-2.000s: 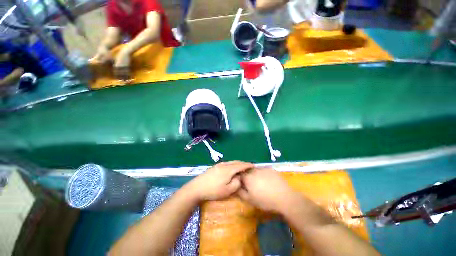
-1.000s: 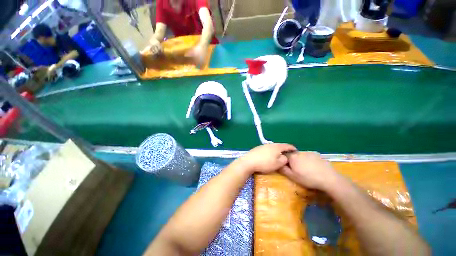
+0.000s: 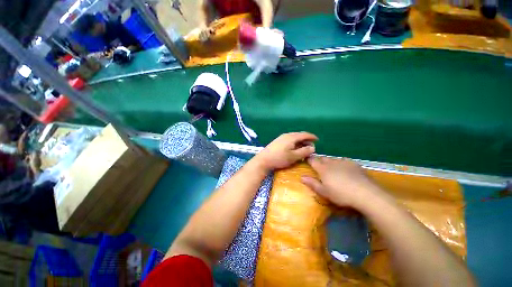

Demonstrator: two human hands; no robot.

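Note:
My left hand (image 3: 287,151) and my right hand (image 3: 340,180) rest at the back edge of the orange tape-wrapped fixture (image 3: 289,224), close together, fingers partly curled, nothing seen in them. The fixture's dark round hole (image 3: 347,238) has a small white spot in it. On the green belt, a white appliance body with a black end (image 3: 206,92) lies left of centre, its leads and white cord towards me. Behind it, a blurred white body with a red end (image 3: 265,47) is at the belt's far side.
A speckled tub (image 3: 193,147) and speckled mat (image 3: 242,224) are left of the fixture. A brown carton (image 3: 98,179) stands further left, behind a slanted metal post (image 3: 73,89). A person in red (image 3: 238,8) is across the belt by another orange fixture (image 3: 220,40).
My view has swung left. My hands have parted slightly. The red-ended body has moved left and back and now looks tilted and blurred. The black-ended body also sits further left in view.

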